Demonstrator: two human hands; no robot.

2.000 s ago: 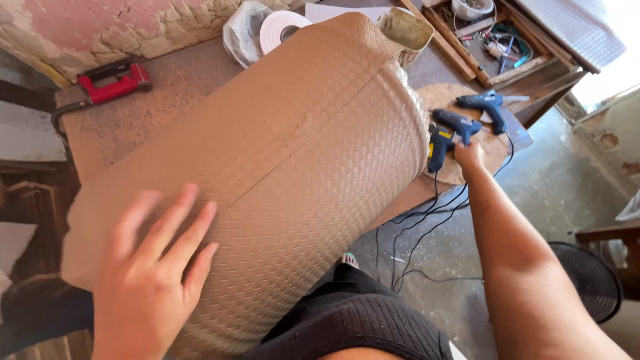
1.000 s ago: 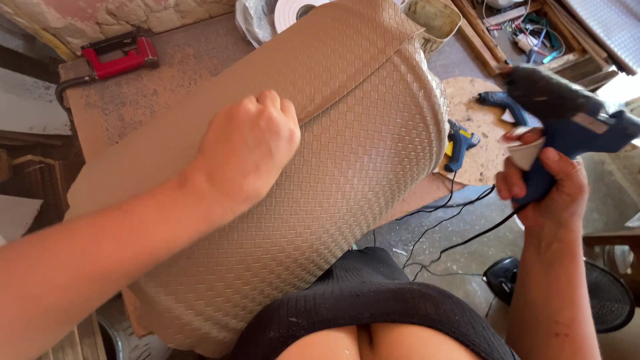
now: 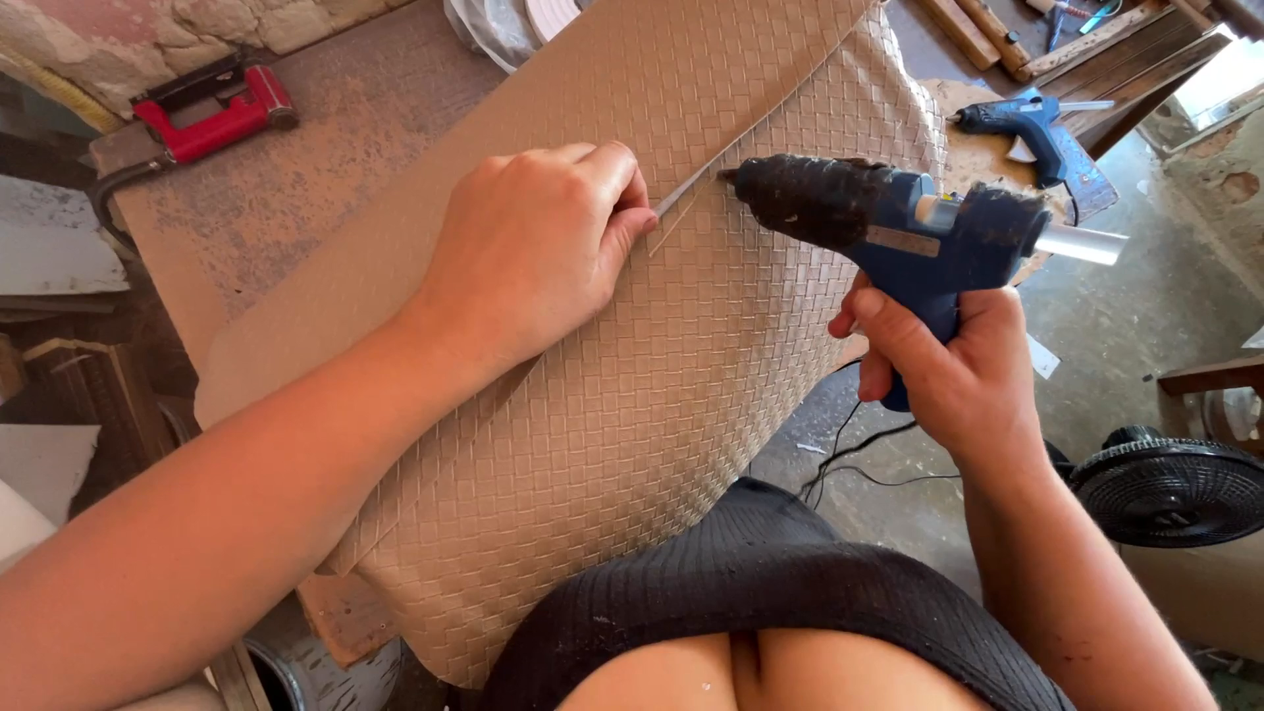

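A large form wrapped in tan basket-weave faux leather point(image 3: 632, 395) lies across the table, with an overlapping edge running along its top. My left hand point(image 3: 538, 247) pinches that edge between thumb and fingers and lifts it slightly; a pale underside shows beside the fingertips. In my right hand point(image 3: 948, 365) is a blue hot glue gun point(image 3: 889, 212) with a blackened front. Its nozzle points left at the seam, a short way from my left fingertips. A clear glue stick point(image 3: 1081, 244) juts from its rear. Whether the nozzle touches the material, I cannot tell.
A red staple gun point(image 3: 217, 114) with a dark hose lies at the table's left corner. Another blue glue gun point(image 3: 1027, 123) rests on a round board at the right. Cables hang below. A black fan point(image 3: 1175, 489) stands at the lower right, and wooden pieces point(image 3: 958, 30) lie at the back.
My right hand has picked up a glue gun from the round board and brought it left to the seam. My left hand has gone from lying spread on the material to pinching its edge.
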